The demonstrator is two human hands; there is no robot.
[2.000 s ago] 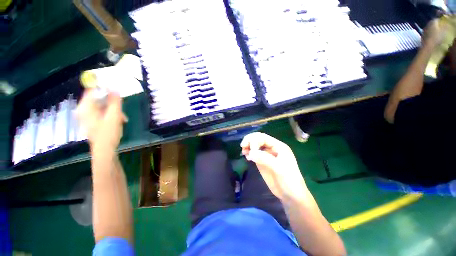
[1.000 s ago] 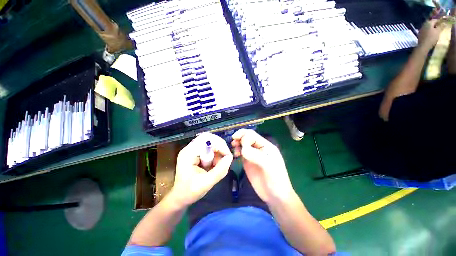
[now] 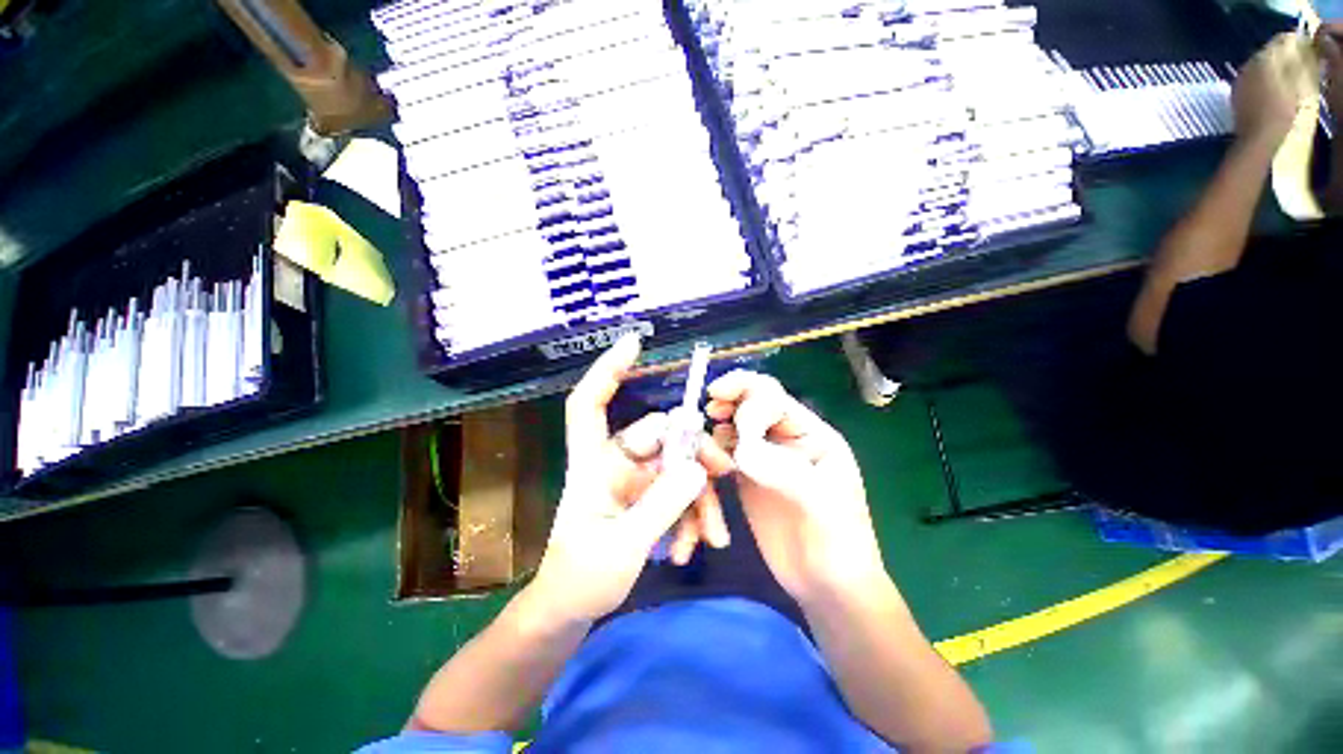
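Observation:
My left hand [image 3: 611, 508] is over my lap and grips a white tube part [image 3: 694, 386]. The tube's thin end points up toward the bench edge and its lower part is hidden by the fingers. My right hand [image 3: 788, 479] is just right of it, fingertips pinched together beside the tube; whether they hold a small label cannot be told. Two full parts trays [image 3: 589, 346] packed with white tubes lie on the bench ahead. The left parts tray [image 3: 162, 449] holds a row of tubes.
A yellow label sheet [image 3: 336, 254] and a white sheet [image 3: 365, 173] lie between the trays. A right parts tray [image 3: 1156, 106] holds thin tubes. Another person in black [image 3: 1208, 383] sits at right. An open cardboard box [image 3: 486, 508] is below the bench edge [image 3: 943, 312].
My left hand went from the yellow sheet by the left tray to my lap. The tube in it has turned from end-on to lengthwise, thin end up. My right hand stays beside it.

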